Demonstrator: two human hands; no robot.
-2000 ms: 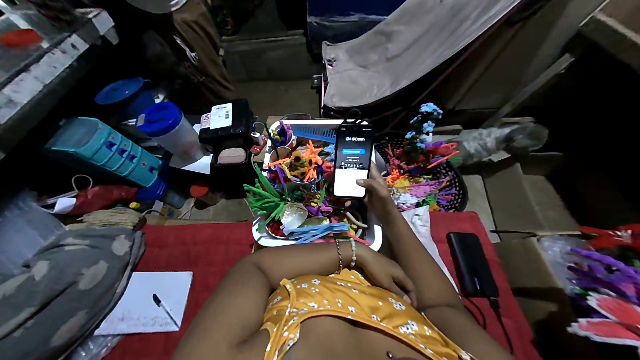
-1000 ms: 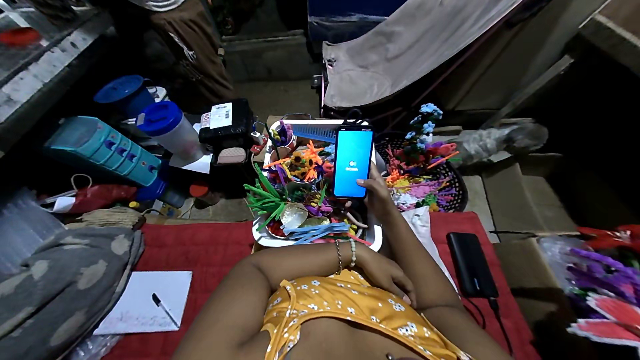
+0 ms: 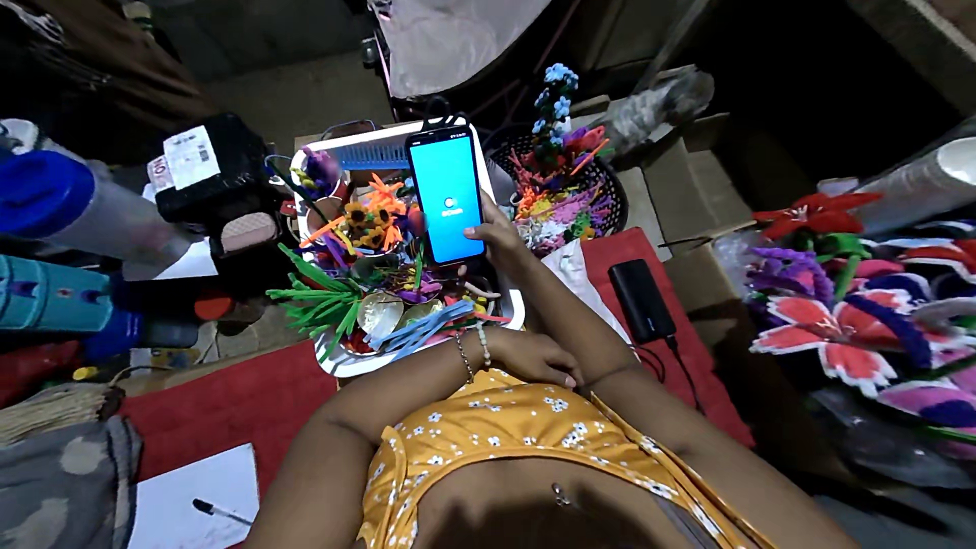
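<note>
A smartphone with a lit blue screen point(image 3: 450, 194) is upright in my right hand point(image 3: 496, 231), the thumb at the screen's lower right edge. My left hand point(image 3: 537, 358) holds nothing and rests against my right forearm, its fingers loosely curled; a chain and a beaded bracelet point(image 3: 483, 343) circle that wrist. Behind the phone stands a white plastic basket point(image 3: 343, 369) with green pipe-cleaner stems point(image 3: 320, 297), light blue stems point(image 3: 427, 328) and orange pipe-cleaner flowers point(image 3: 385, 202). The phone hides part of the basket.
A dark woven basket point(image 3: 610, 194) of coloured pieces stands behind right. A black power bank point(image 3: 639, 300) with a cable lies on red cloth point(image 3: 229, 396). Paper point(image 3: 191, 496) and a pen point(image 3: 221, 512) are lower left. Large pipe-cleaner flowers point(image 3: 839, 332) fill the right side; a blue-lidded container point(image 3: 99, 213) stands left.
Two seconds ago the phone screen showed a page with a white lower part; now it is blue with a small white logo. Both hands keep about the same pose. The view has tilted a little.
</note>
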